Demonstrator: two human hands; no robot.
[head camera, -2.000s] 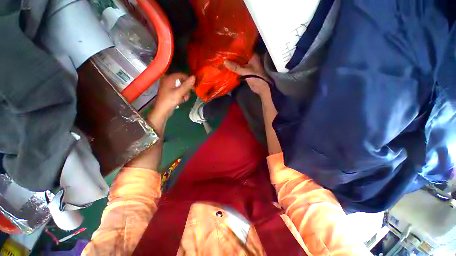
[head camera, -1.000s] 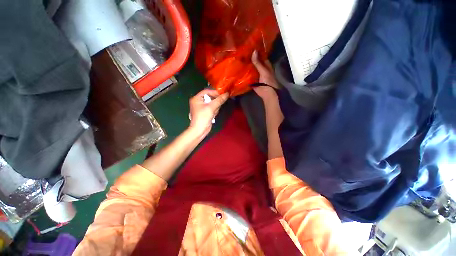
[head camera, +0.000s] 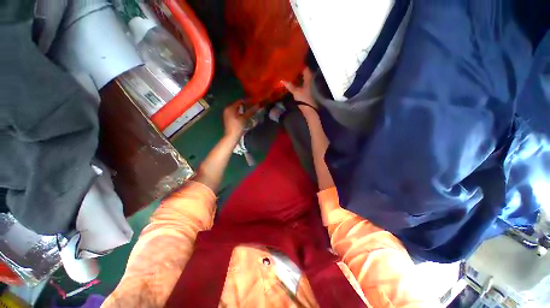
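A red-orange plastic bag hangs at the top centre, between the basket and the white table. My right hand holds its lower right side, with the thumb spread over it. My left hand is at the bag's lower left edge, fingers bent around a small white thing that is mostly hidden. Whether it also grips the bag is too blurred to tell. A navy cloth and a grey panel hang from the table at the right.
The red basket rim and a brown box stand at the left. Dark-grey cloth lies at far left. The white table corner is near my right hand. A cream machine is at lower right. Dark-red cloth covers my lap.
Since a second ago my left hand has moved slightly left in view. The bag's lower end looks darker and blurred. Two seconds ago the left hand was lower left, beside the bag.
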